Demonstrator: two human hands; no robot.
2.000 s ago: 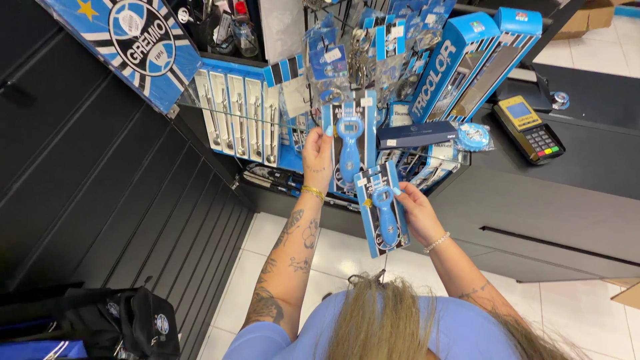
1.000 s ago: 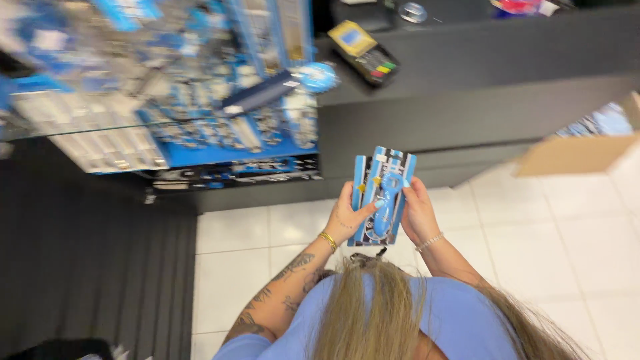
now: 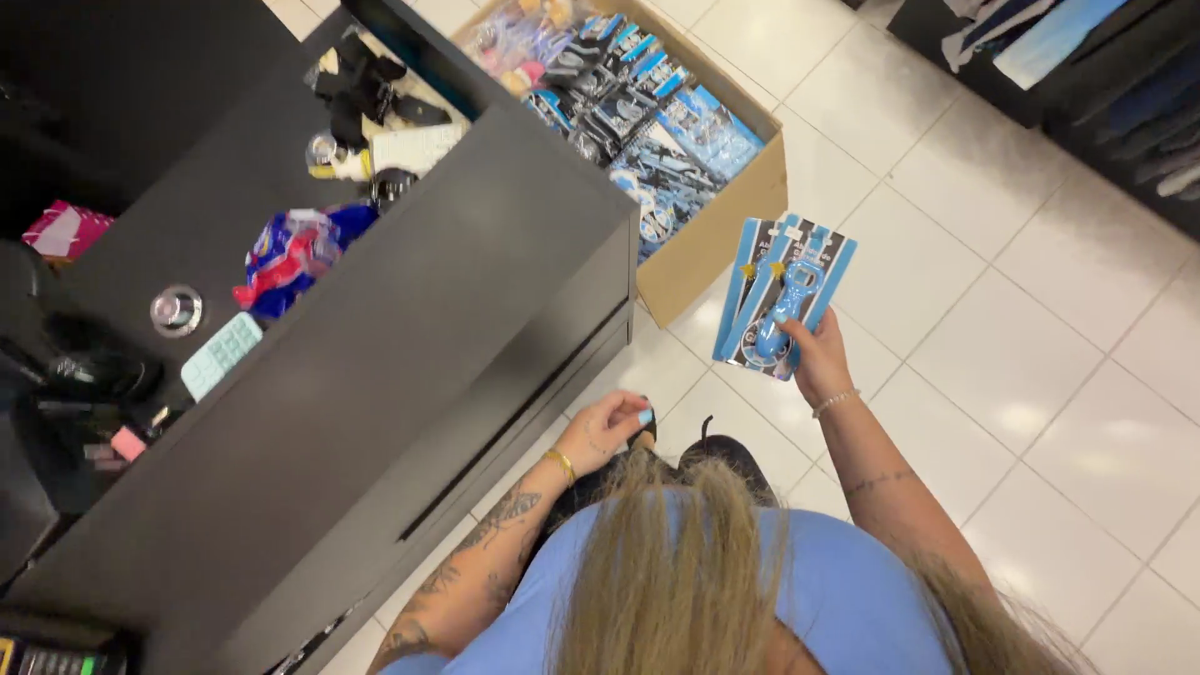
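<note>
My right hand (image 3: 819, 354) grips two overlapping carded packages, its thumb across the front one. The front package (image 3: 825, 262) holds a blue bottle opener (image 3: 790, 305) on a blue, black and white striped card. Behind it, to the left, shows the edge of the second package (image 3: 735, 305); most of that one is hidden. My left hand (image 3: 607, 429) holds nothing that shows; its fingers are curled loosely, low beside the dark counter and over my legs.
A cardboard box (image 3: 717, 239) full of packaged goods stands on the tiled floor beyond the counter (image 3: 450, 309). On the counter lie a light-blue calculator (image 3: 222, 356), a tape roll (image 3: 176, 310) and a blue-and-red plastic bag (image 3: 298, 258). Clothes (image 3: 1134, 103) hang at the upper right.
Two seconds ago each hand held a package at the display; one second ago both were on the overlapping packages. Now my left hand has let go. The view has swung right to the box.
</note>
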